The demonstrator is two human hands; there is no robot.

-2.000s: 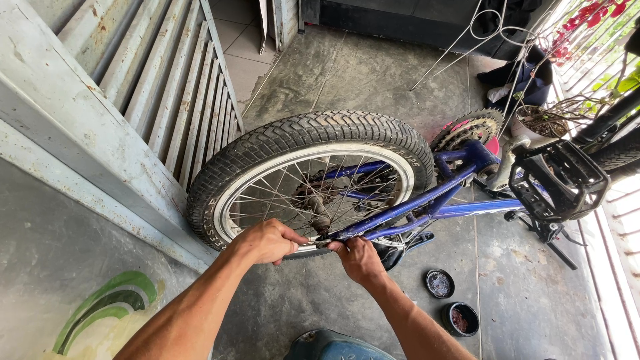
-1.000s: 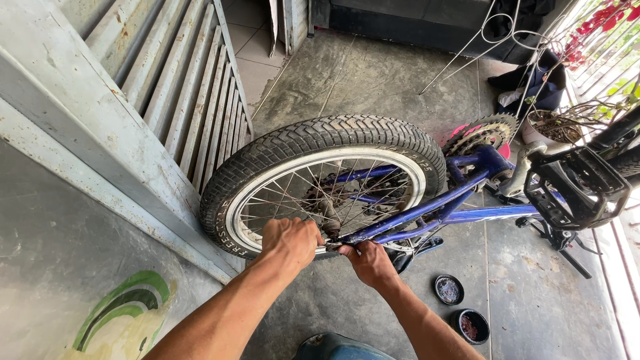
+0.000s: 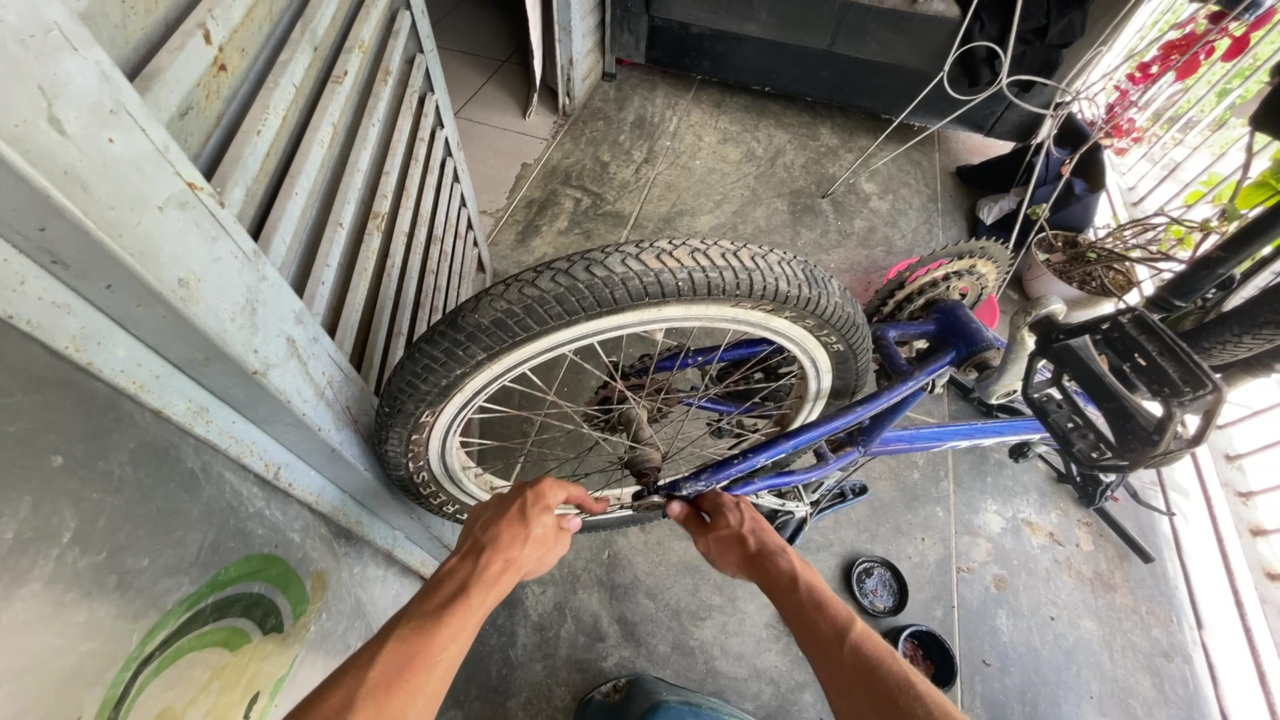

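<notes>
A blue bicycle frame (image 3: 800,437) lies upturned on the floor with its knobbly-tyred wheel (image 3: 640,285) at the middle of the view. My left hand (image 3: 525,525) grips a slim metal wrench (image 3: 600,512), its far end at the axle end of the wheel hub (image 3: 640,440). Close to that same axle end, my right hand (image 3: 728,532) has thumb and fingers on the tip of the frame's dropout; whether it pinches a small part there is hidden. Spokes, a chainring (image 3: 945,280) and a black pedal (image 3: 1120,390) show beyond.
A slatted metal gate (image 3: 380,220) stands close to the tyre's left side. Two small black dishes, one (image 3: 879,587) behind the other (image 3: 925,655), sit on the floor at the right. A wire stand (image 3: 960,90) and a potted plant (image 3: 1080,270) are farther back.
My left hand has shifted about the axle end, and the wrench shows more plainly than one second ago. My right hand stays beside the dropout.
</notes>
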